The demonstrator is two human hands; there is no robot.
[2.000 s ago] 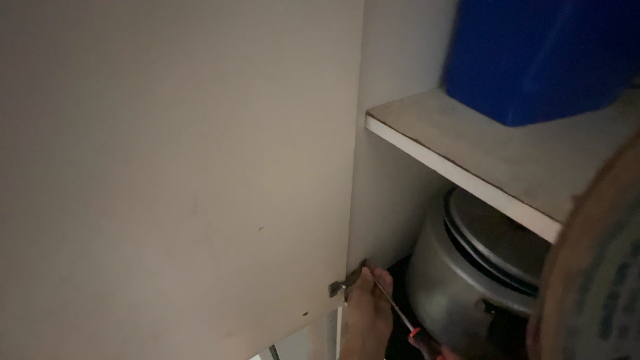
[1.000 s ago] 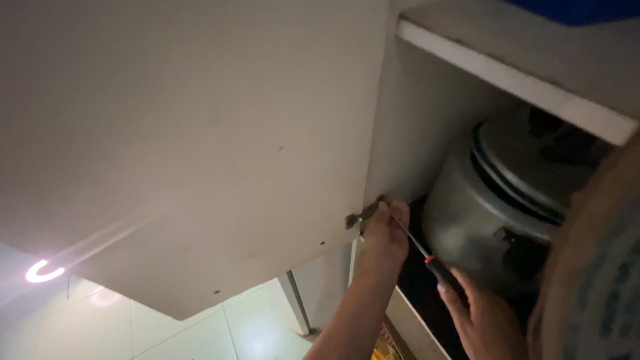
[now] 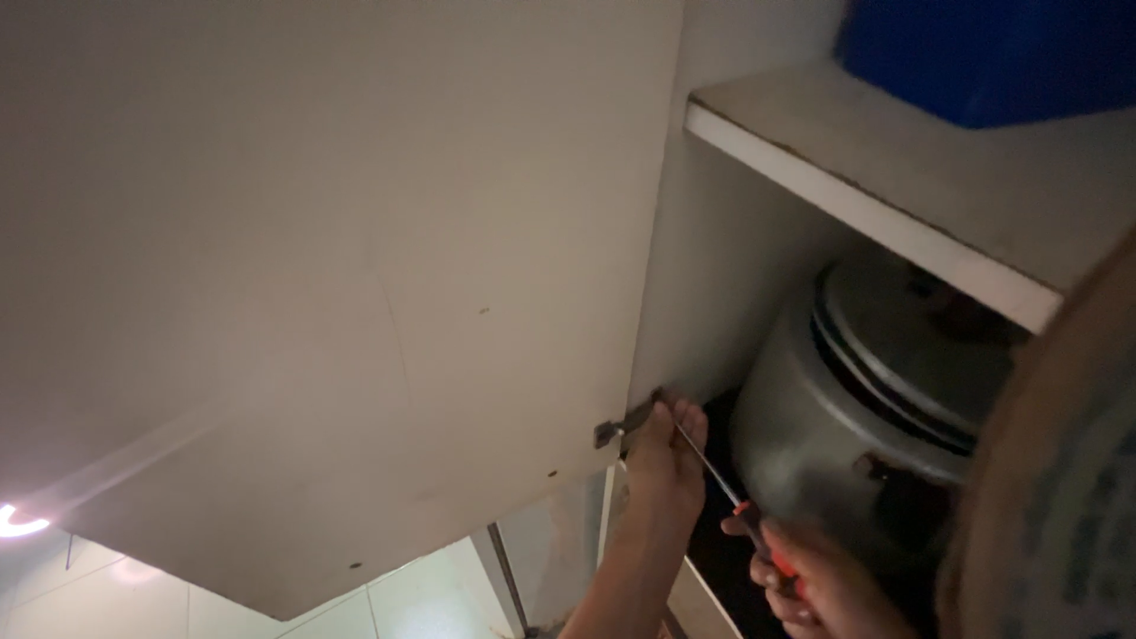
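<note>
Low on the side wall of a cupboard, my left hand (image 3: 666, 453) has its fingers at a metal cabinet hinge (image 3: 611, 433), which joins the open white door (image 3: 399, 266) to that wall. The fingertips cover the wall end of the hinge and the tip of the tool. My right hand (image 3: 808, 577) grips the red and black handle of a screwdriver (image 3: 721, 479). Its thin shaft slants up and left to the left fingertips. Whether the tip sits in a screw cannot be seen.
A large metal pot (image 3: 799, 426) with a lid stands just right of the hands, under a white shelf (image 3: 870, 209). On the shelf is a blue plastic container (image 3: 985, 62). A round brown-rimmed object (image 3: 1021, 497) fills the right edge, close by. Floor tiles (image 3: 302, 608) show below the door.
Both hands keep their place at the hinge, with the screwdriver still slanting to the left fingertips. The view has shifted, and more of the blue container shows than one second ago.
</note>
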